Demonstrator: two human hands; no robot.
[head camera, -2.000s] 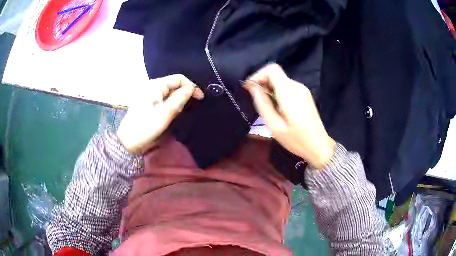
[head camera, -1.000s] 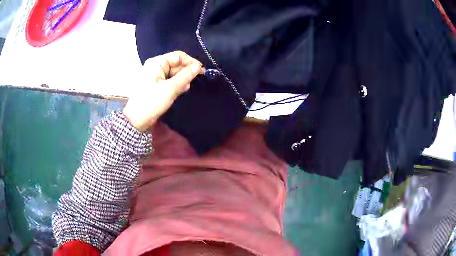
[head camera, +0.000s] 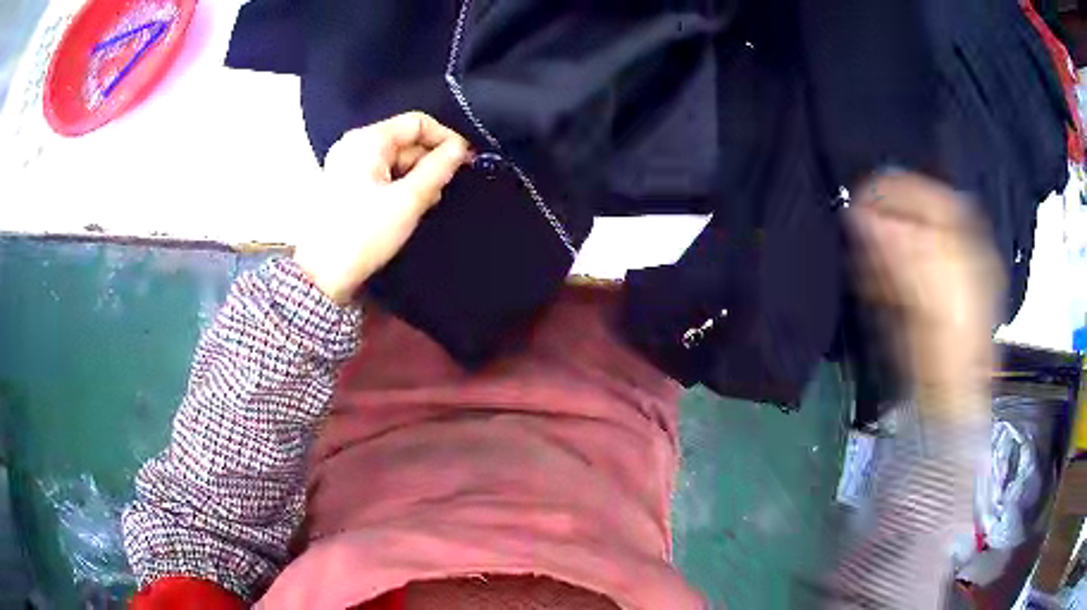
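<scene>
A dark garment (head camera: 596, 119) covers much of the table and hangs over its front edge. A pale chain-like trim (head camera: 505, 155) runs down its inner edge. My left hand (head camera: 387, 197) pinches the cloth edge right beside a small round shiny fastener (head camera: 486, 165). My right hand (head camera: 927, 256) is out to the right over the garment and blurred; I cannot tell whether its fingers hold anything. Another small shiny fastener (head camera: 843, 197) shows next to its fingertips. A further shiny piece (head camera: 703, 329) lies on the lower flap of the garment. No needle can be made out.
A red plastic dish (head camera: 72, 89) with a blue V-shaped item sits at the upper left on the white table (head camera: 167, 179). A reddish apron (head camera: 489, 477) is below the cloth. Plastic bags (head camera: 1011, 483) lie at the lower right, beyond the green floor (head camera: 751, 500).
My right hand left the fastener by my left hand, went out of view, and is now back at the right. My left hand keeps its pinch. The view has shifted slightly.
</scene>
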